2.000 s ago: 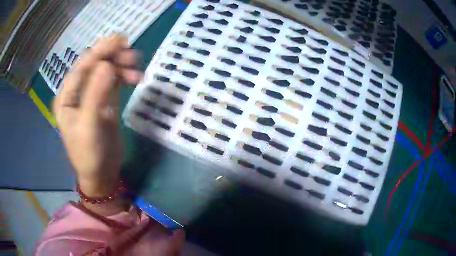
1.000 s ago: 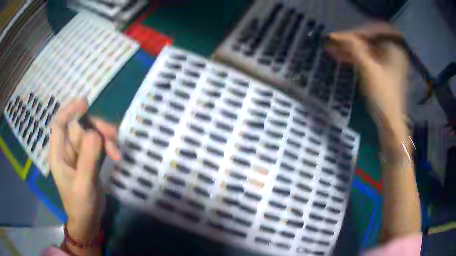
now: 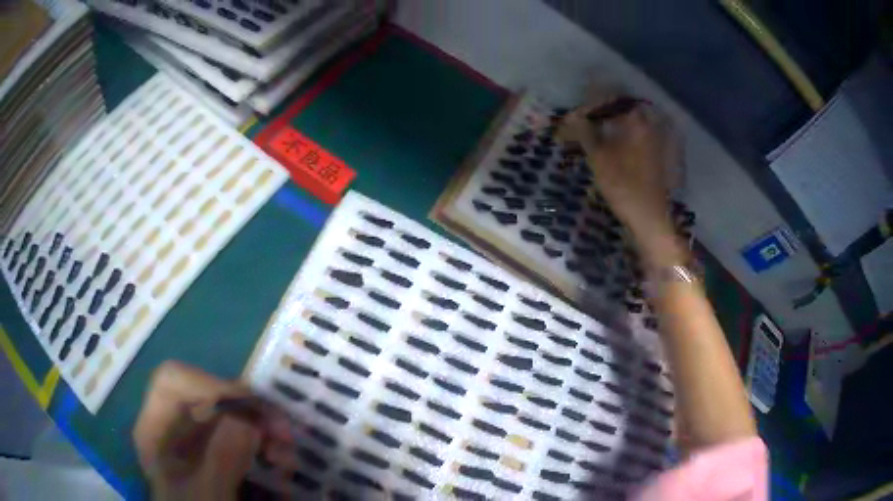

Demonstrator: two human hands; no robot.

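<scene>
The main white foam tray (image 3: 392, 284) holds rows of small black parts, some with tan ends. My left hand (image 3: 211, 431), blurred, is at its lower-left edge, with a small black part (image 3: 233, 403) between the fingers. My right hand (image 3: 632, 161) is over the densely filled second tray (image 3: 475, 186) behind the main one. It holds a slim dark pen-shaped tool (image 3: 619, 106); its tip and whether it touches a part cannot be made out.
A left-side tray (image 3: 220, 220) has tan slots and black parts clustered at its near left. Stacked trays (image 3: 255, 68) stand at the back, layered edges (image 3: 49, 127) at far left. A red label (image 3: 311, 161) lies on the green mat. A calculator-like device (image 3: 765, 362) is at right.
The view has shifted, showing more of the back of the bench. My right hand, absent two seconds ago, has moved further over the second tray. My left hand is lower, still with the black part.
</scene>
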